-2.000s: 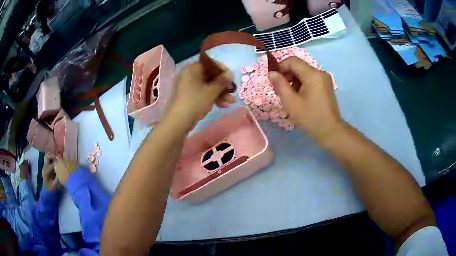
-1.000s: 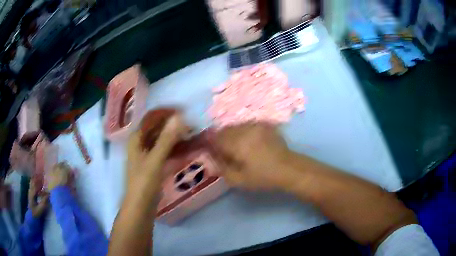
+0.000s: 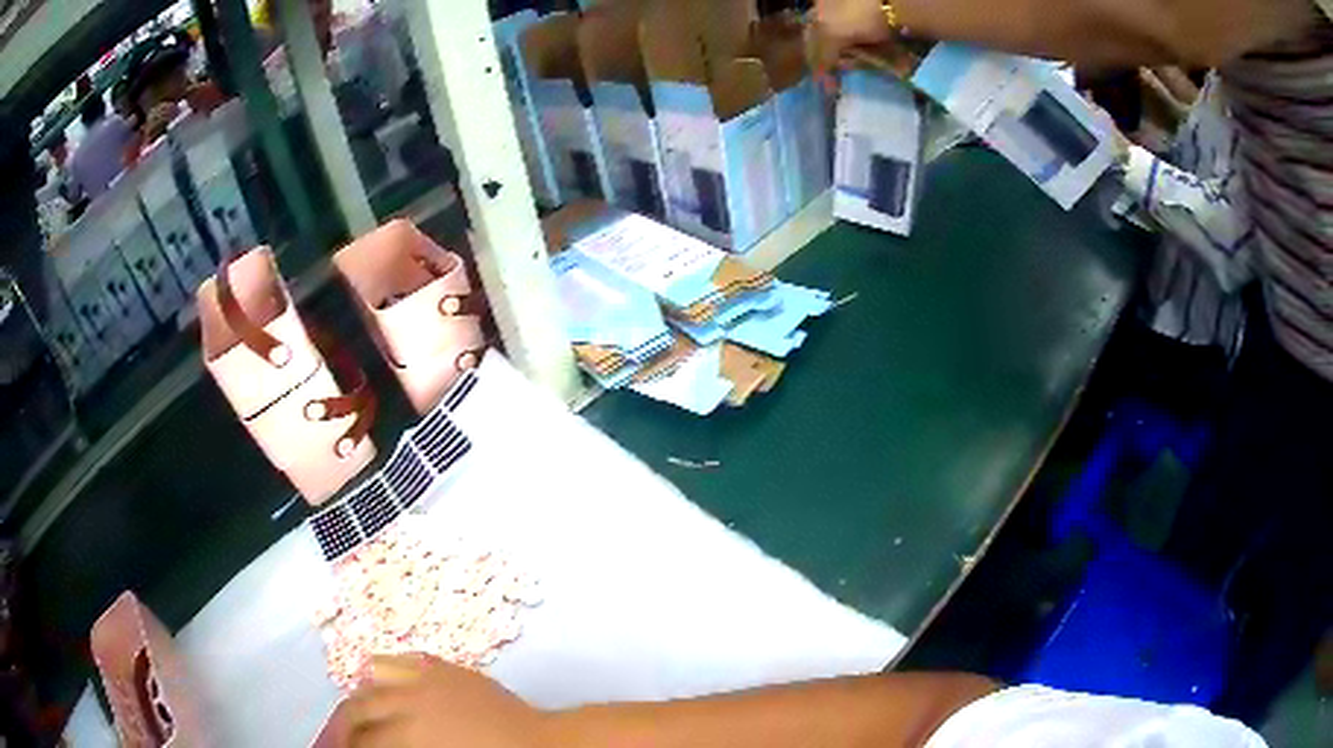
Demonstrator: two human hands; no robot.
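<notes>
My right hand (image 3: 424, 707) is at the bottom edge, partly cut off, below the heap of pink discs (image 3: 424, 596). Its fingers are hidden, so I cannot tell if it holds anything. A small bit of pink shows beside it at the frame edge. My left hand is out of the picture. A pink housing shell (image 3: 136, 675) stands at the lower left, cut off below. The white sheet with black rectangles (image 3: 392, 490) lies behind the discs. Behind it stand strapped shells (image 3: 300, 424), two stacked on the left and more (image 3: 417, 329) on the right, with brown straps and round ends.
A pale metal post (image 3: 483, 176) rises behind the white tabletop (image 3: 643, 585). Flattened blue and brown cartons (image 3: 658, 314) lie on the green bench (image 3: 877, 424). Open retail boxes (image 3: 716, 168) stand behind. At the upper right a person in a striped top handles a box (image 3: 1023, 124).
The view has swung right and up, bringing in the bench, boxes and another person. My left hand, the strap near it and the worked shell's black grille have left the picture. My right hand sits lower.
</notes>
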